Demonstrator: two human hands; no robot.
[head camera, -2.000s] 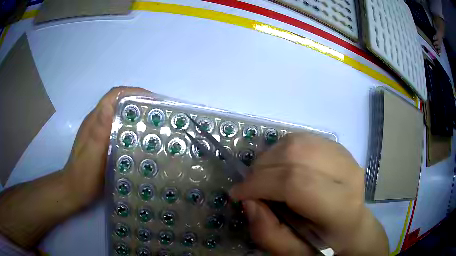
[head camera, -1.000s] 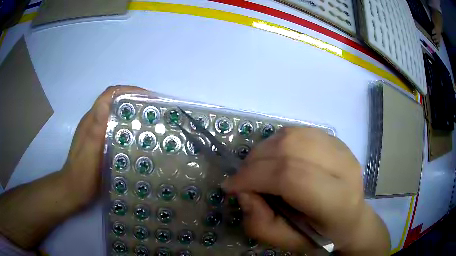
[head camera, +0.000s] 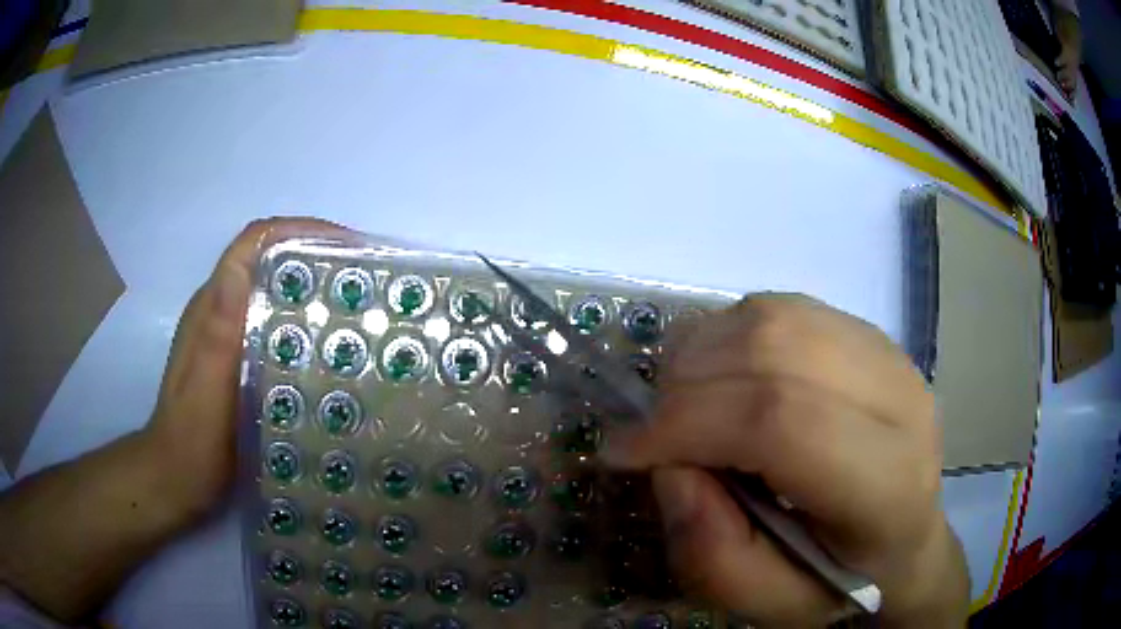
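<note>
A clear blister tray (head camera: 424, 430) lies in front of me, with rows of round pockets. Most visible pockets hold a small round component (head camera: 406, 358) with a green centre and silvery ring; several pockets in the middle are empty. My left hand (head camera: 203, 381) grips the tray's left edge, its fingers partly hidden under the tray. My right hand (head camera: 799, 455) holds dark metal tweezers (head camera: 572, 350) over the tray's upper rows. The tips are slightly blurred near the tray's back edge, and I cannot tell if they touch a component. My right hand hides the tray's right part.
A cardboard sheet (head camera: 52, 289) lies at the left, and another cardboard-covered tray (head camera: 184, 37) is at the upper left. A tray stack topped with cardboard (head camera: 987, 332) stands at the right. Cream trays (head camera: 965, 105) and black trays (head camera: 1082, 209) lie beyond the tape. Another person's hand (head camera: 1067, 62) shows at the upper right.
My right hand and the tweezers have moved right along the upper rows. The tray and my left hand have shifted slightly left in view.
</note>
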